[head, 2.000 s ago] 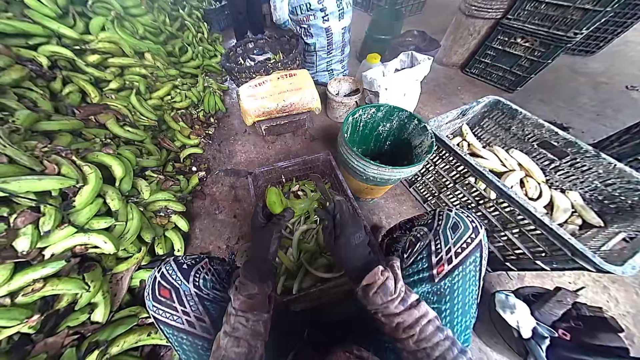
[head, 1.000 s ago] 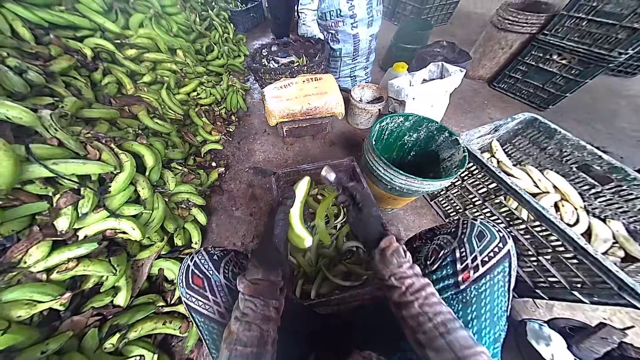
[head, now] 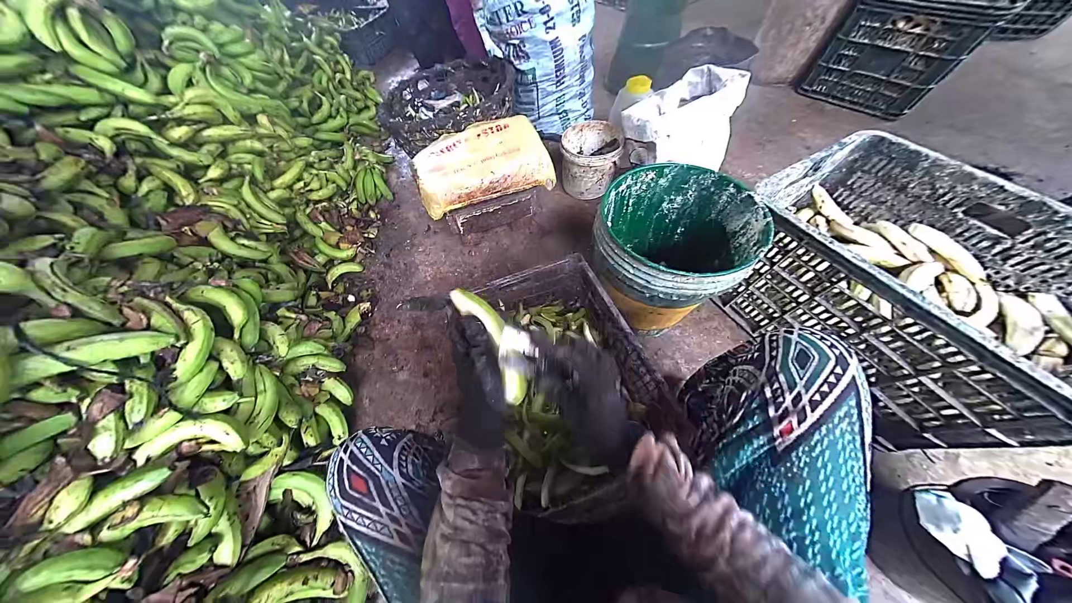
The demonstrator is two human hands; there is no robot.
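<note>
My left hand (head: 479,385), in a dark glove, holds a partly peeled green plantain (head: 487,322) upright over a dark plastic crate (head: 578,280). My gloved right hand (head: 590,394) is blurred against the plantain's right side; a pale blurred shape lies between them, and whether it is a blade or bare flesh I cannot tell. Green peel strips (head: 544,444) lie in the crate between my knees. Peeled plantains (head: 946,251) rest in a larger black crate (head: 909,310) at the right.
A heap of green plantains (head: 193,343) fills the left. Beyond the small crate stand a green-lined bucket (head: 687,226), a yellow-wrapped block (head: 486,163), a small dirty pail (head: 591,159) and a white sack (head: 691,117). Stacked crates (head: 896,59) stand at the back right.
A whole green plantain lay in my left hand's grasp earlier; part of its peel is now off. My right hand has come down from the plantain's top to its side.
</note>
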